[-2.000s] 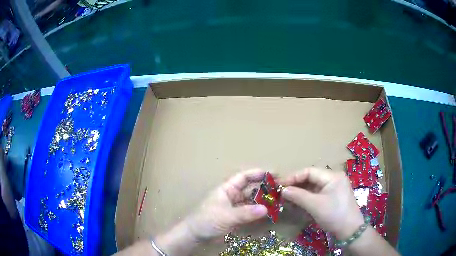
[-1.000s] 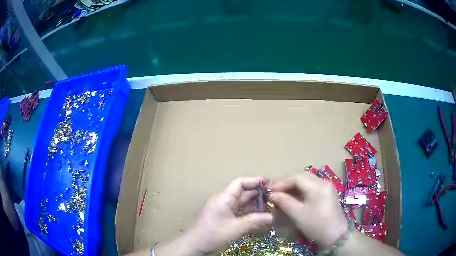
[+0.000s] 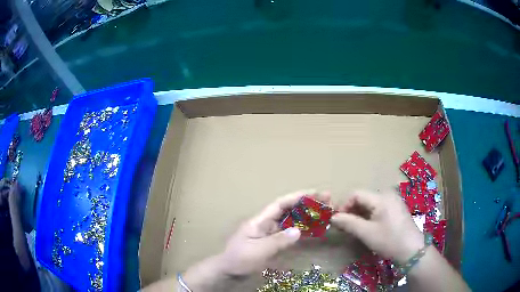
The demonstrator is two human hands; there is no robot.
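My left hand (image 3: 259,236) holds a red circuit board (image 3: 311,217) between thumb and fingers over the cardboard tray (image 3: 308,102). The board's face shows dark parts and gold pieces. My right hand (image 3: 379,222) has its thumb and fingertips together at the board's right edge; whether they pinch a small piece cannot be told. Loose gold and silver metal pieces (image 3: 302,279) lie at the tray's near edge. More red boards (image 3: 419,197) overlap along the tray's right side, and others lie beneath my right hand.
A blue parts bin (image 3: 80,199) with scattered metal pieces stands left. A thin red stick (image 3: 170,232) lies in the tray's left side. Red-handled pliers (image 3: 504,231) and a black block (image 3: 493,164) lie right. A green conveyor (image 3: 256,51) runs beyond. Another person's hand (image 3: 14,194) shows far left.
The held board went edge-on and has now turned to show its face more broadly. My right hand stays beside it. The other person's hand has come into view at far left.
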